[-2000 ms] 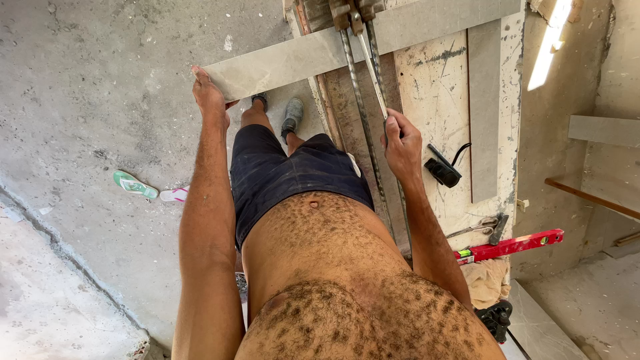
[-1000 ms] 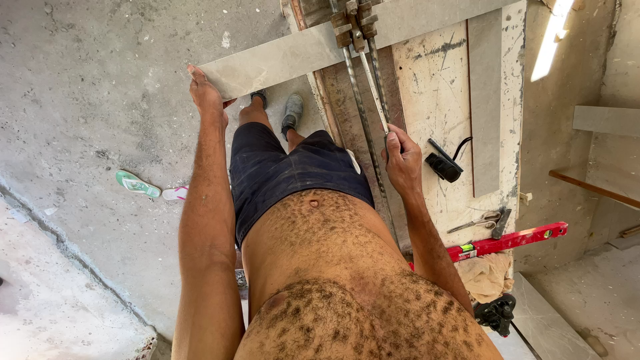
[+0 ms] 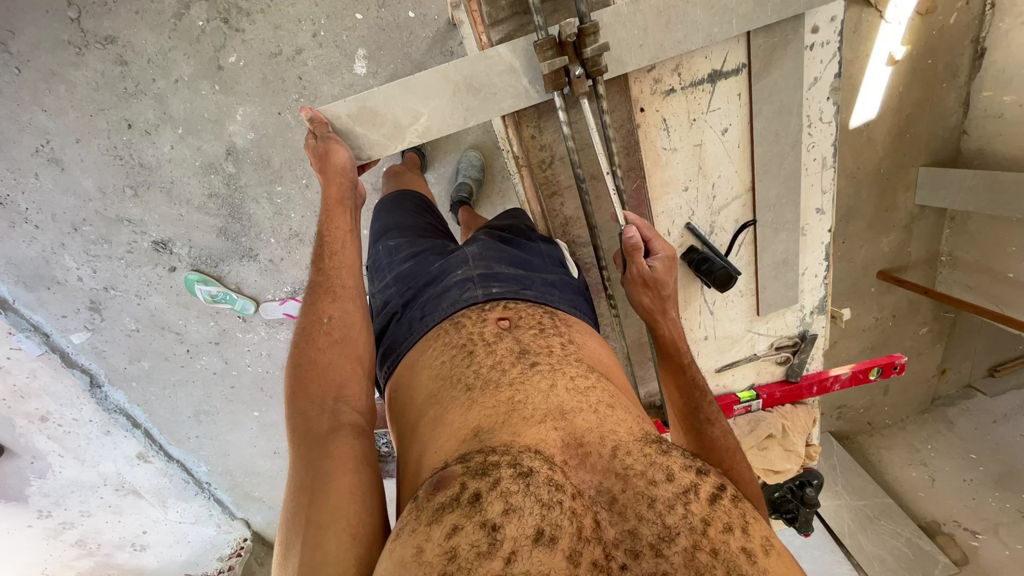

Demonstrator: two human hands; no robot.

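A long strip of grey tile (image 3: 432, 100) lies across a manual tile cutter, under its twin metal rails (image 3: 570, 136). My left hand (image 3: 332, 152) grips the strip's far left end, which juts out past the table over the floor. My right hand (image 3: 646, 260) is closed on the lower end of the cutter's metal handle (image 3: 600, 152), which slants up to the sliding carriage (image 3: 576, 68) between the rails. The carriage stands above the strip. The cutting wheel is hidden, so I cannot tell whether it touches the tile.
Right of the cutter, the worn white tabletop (image 3: 688, 160) bears a black corded device (image 3: 710, 268), another tile strip (image 3: 778, 168), scissors (image 3: 760, 354), a red spirit level (image 3: 832, 384) and a beige cloth (image 3: 780, 440). Flip-flops (image 3: 220, 294) lie on the concrete floor at left.
The carriage has moved down the rails, toward my body, with my right hand and the handle. My left hand stays on the strip's end.
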